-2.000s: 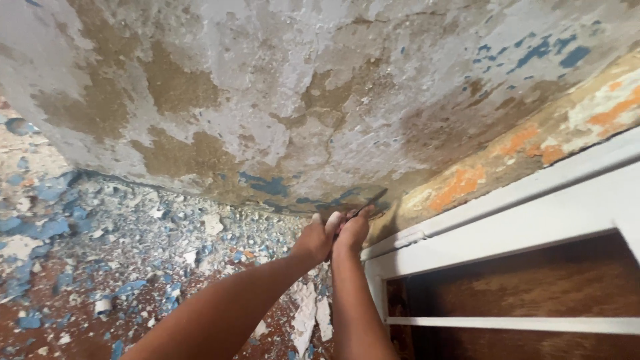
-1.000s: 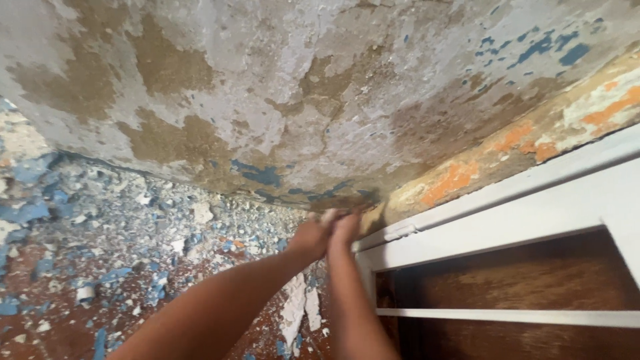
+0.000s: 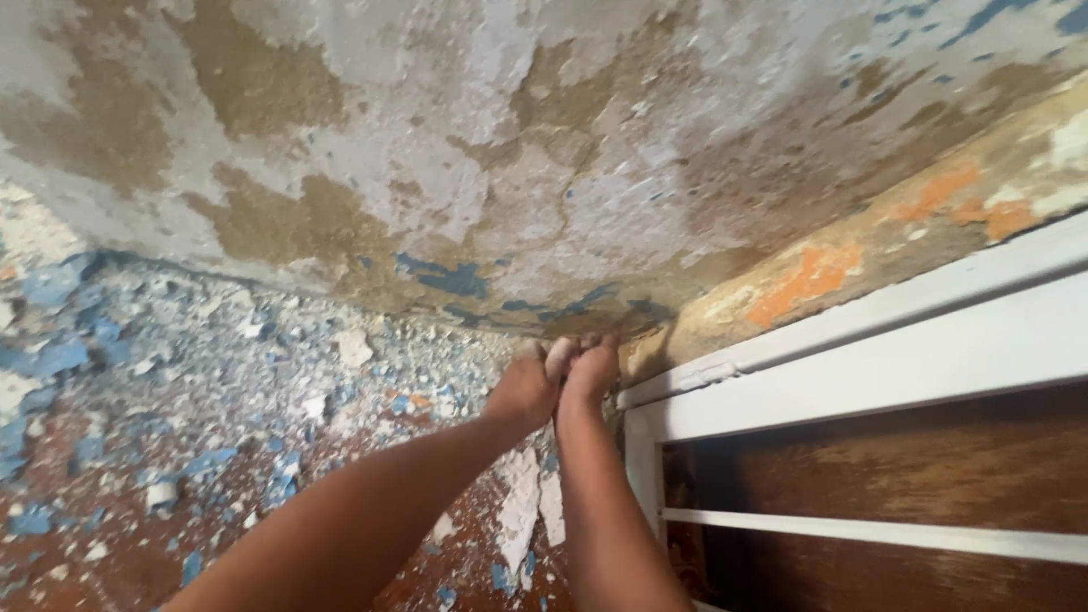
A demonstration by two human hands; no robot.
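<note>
My left hand (image 3: 531, 387) and my right hand (image 3: 592, 370) are pressed together at the foot of a peeling plaster wall (image 3: 476, 170), near its corner. Both are closed around a thin hand tool, likely a scraper; its blade and handle are mostly hidden by my fingers and the wall edge. Blue paint patches (image 3: 450, 276) remain on the wall just above my hands. Brown and grey plaster shows around them.
Blue and white paint flakes (image 3: 246, 340) cover the reddish-brown floor (image 3: 68, 569). At right stands a white frame (image 3: 850, 357) with brown wooden panels (image 3: 892, 459). An adjoining wall strip (image 3: 807, 276) bears orange patches. Long pale flakes (image 3: 518, 510) lie beside my right forearm.
Two seconds ago the tool's dark blade stuck out above my right hand against the wall; now it is mostly hidden. My hands stay together low by the corner.
</note>
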